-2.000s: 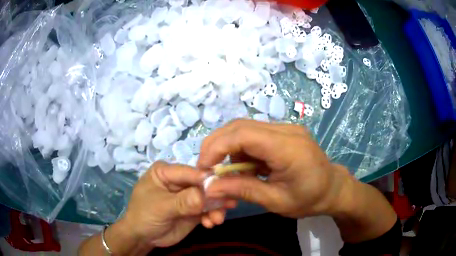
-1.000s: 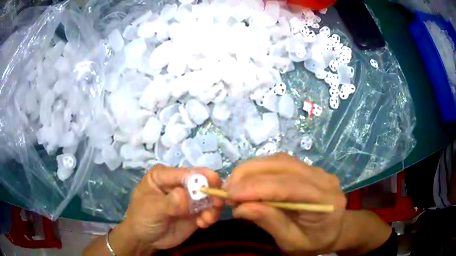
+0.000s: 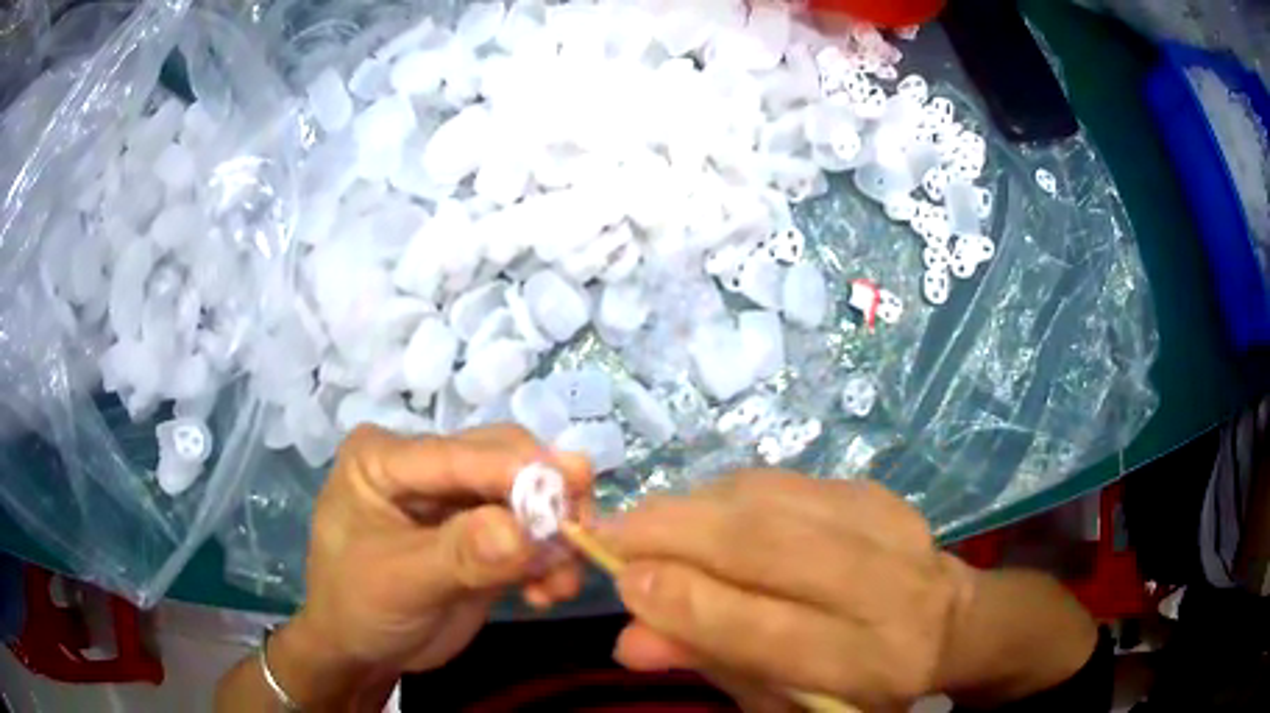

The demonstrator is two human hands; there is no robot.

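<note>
My left hand (image 3: pixel 432 557) holds a small clear housing between thumb and fingertips, mostly hidden. A white perforated insert plate (image 3: pixel 538 500) sits at its top, facing up. My right hand (image 3: pixel 808 585) grips a thin tan wooden stick (image 3: pixel 596 549). The stick's tip is at the lower right edge of the insert plate; whether it touches is hard to tell. Its other end shows below my right hand. Both hands are just in front of a large pile of frosted covers (image 3: pixel 557 300).
Loose insert plates (image 3: pixel 936 286) lie right of the pile, near a white piece with a red stripe (image 3: pixel 871 302). Clear plastic bag (image 3: pixel 84 460) spreads left and under the parts. A black phone (image 3: pixel 1006 70), red-orange object (image 3: pixel 877 11) and blue tray (image 3: pixel 1226 209) are along the upper right.
The stick has tilted more steeply, and its tip has moved from the plate's face to its edge. My right hand has moved slightly lower. Several insert plates now show above my right hand.
</note>
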